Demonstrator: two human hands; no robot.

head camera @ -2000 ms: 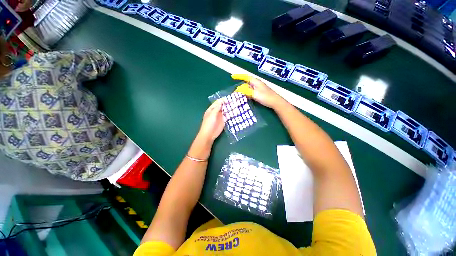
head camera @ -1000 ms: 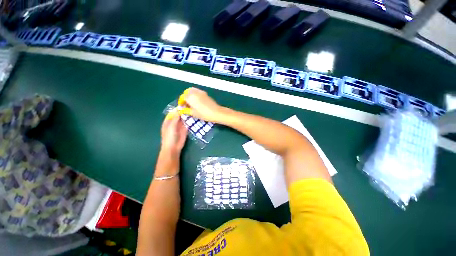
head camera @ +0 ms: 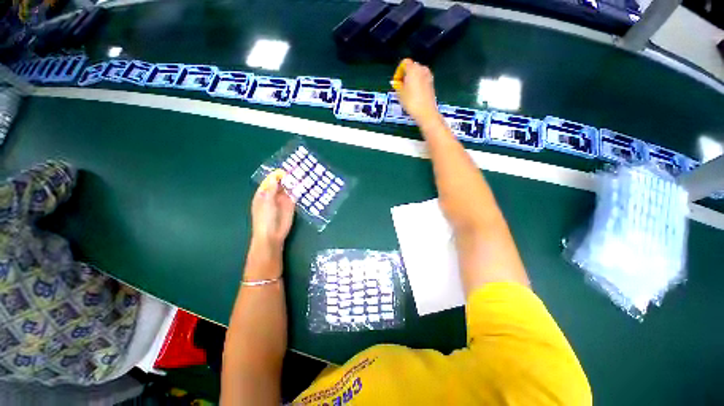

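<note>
My left hand (head camera: pixel 274 208) holds a clear bag (head camera: pixel 313 184) with rows of small white parts by its left edge, above the green bench. My right hand (head camera: pixel 415 89) is stretched out over the row of pale blue housings (head camera: pixel 360 105), partly covering one of them. Its fingers are curled, with a yellow fingertip cover showing; whether they hold a small part cannot be seen. A second clear bag of white parts (head camera: pixel 359 290) lies flat near my body. A white sheet (head camera: pixel 430 255) lies right of it, partly under my right forearm.
Black blocks (head camera: pixel 397 24) stand on the far side, just beyond my right hand. A glossy stack of bagged parts (head camera: pixel 639 230) lies at right by a metal post. A white strip (head camera: pixel 238 116) runs before the housings. A person in a patterned garment (head camera: pixel 59 293) is at left.
My right hand has left the held bag and moved up and right over the housings. My left hand still holds the bag, now spread more open to view. Fewer black blocks show.
</note>
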